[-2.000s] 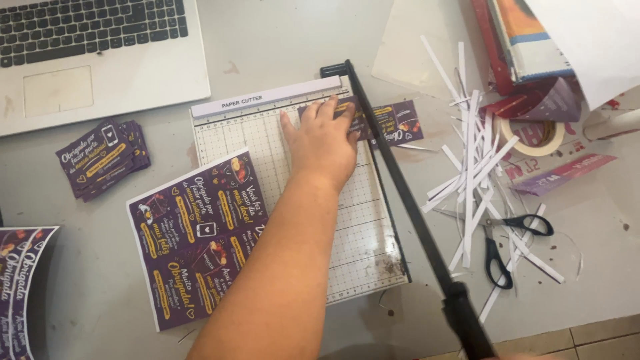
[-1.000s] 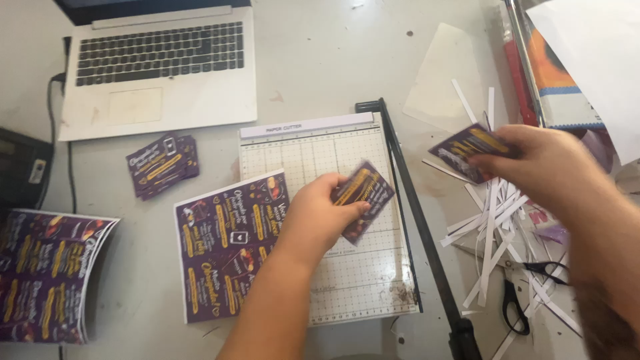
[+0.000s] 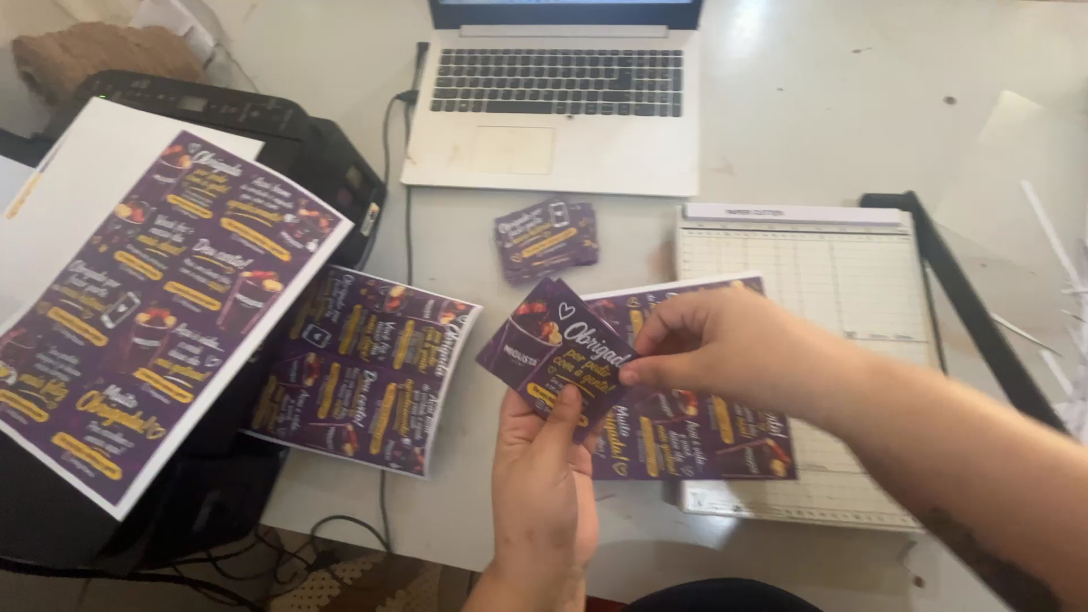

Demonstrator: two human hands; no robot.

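My left hand (image 3: 548, 476) grips several small purple printed cards (image 3: 565, 348), fanned a little, with its thumb on their face. Thumb and fingertips of my right hand (image 3: 714, 353) pinch the right edge of the same cards. Just beyond them lies a loose stack of purple cards (image 3: 546, 240). Under and behind my right hand, a printed purple sheet (image 3: 705, 442) overlaps the left side of a paper cutter (image 3: 850, 382), whose black blade arm (image 3: 977, 314) slants along its right side.
An open laptop (image 3: 552, 110) stands at the back. At left, a black printer (image 3: 340, 161) has a printed purple sheet (image 3: 170, 314) over it. Another curved printed sheet (image 3: 365, 370) lies beside it. Cables hang near the front edge. Paper strips (image 3: 1050, 229) lie far right.
My hands have come together: the right hand, which held cards over the paper strips, now touches those in my left. Both have left the cutter. The view has swung left.
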